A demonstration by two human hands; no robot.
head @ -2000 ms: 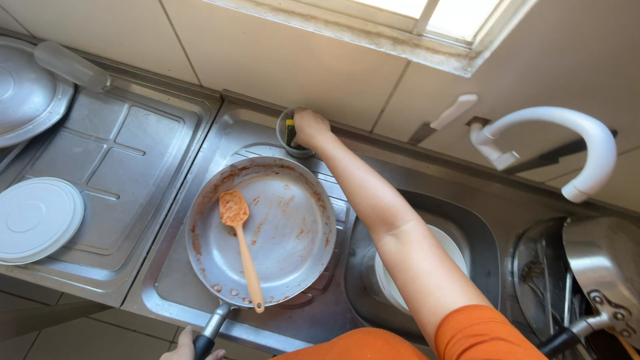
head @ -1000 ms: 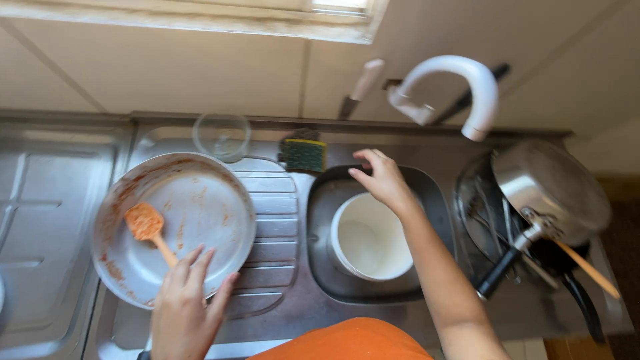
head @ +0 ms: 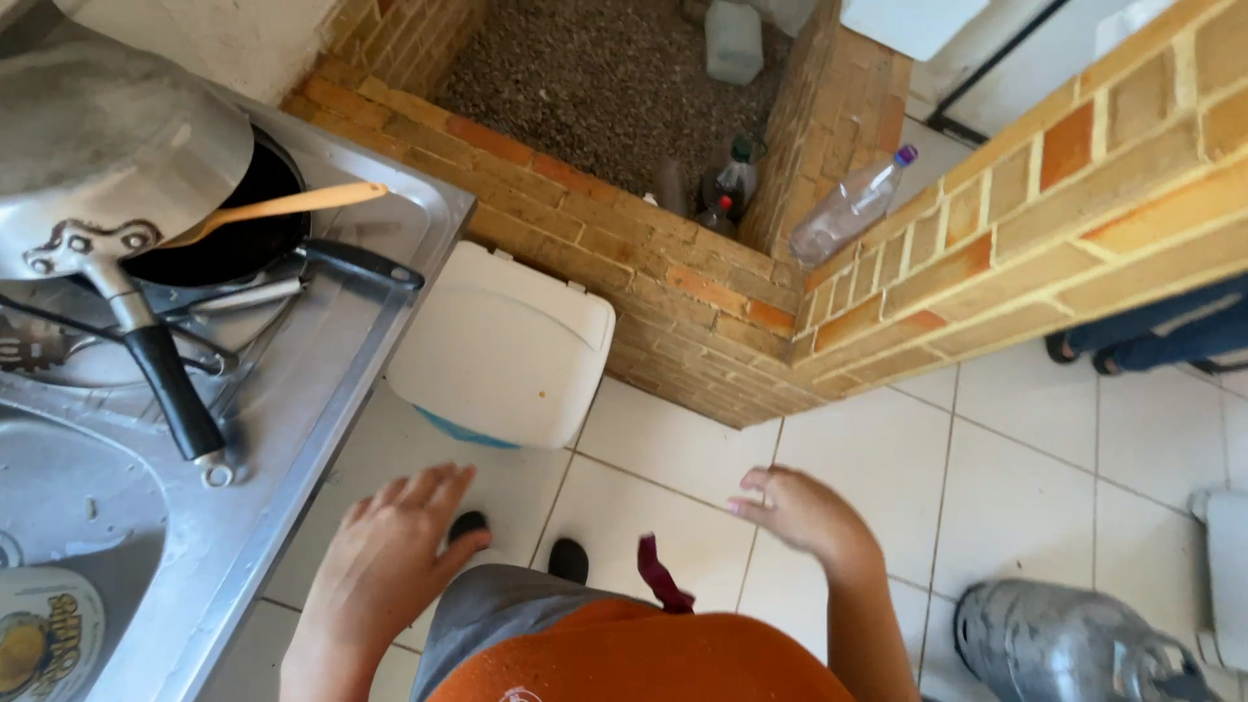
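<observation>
My left hand [head: 385, 551] hangs over the floor just right of the sink counter's edge, fingers apart, holding nothing. Further right, my right hand [head: 799, 512] is raised over the floor tiles with its fingers slightly curled and nothing in it. The stainless steel sink counter [head: 322, 390] runs along the left. On it an upturned metal pot [head: 107, 146] with a black handle rests over a black pan [head: 229, 234], and a wooden spoon [head: 292, 202] sticks out from between them. A white tub [head: 49, 634] with printing lies in the basin.
A white lidded bin [head: 507, 346] stands on the floor beside the counter, against a low brick wall [head: 682, 283]. A clear plastic bottle [head: 853, 207] lies on the wall. At lower right is a grey gas cylinder [head: 1072, 634]. A person's legs [head: 1160, 327] show at far right.
The view has swung far right, from the sink to the floor and brick wall. My left hand has left the large pan and my right hand the basin; both are now over the floor.
</observation>
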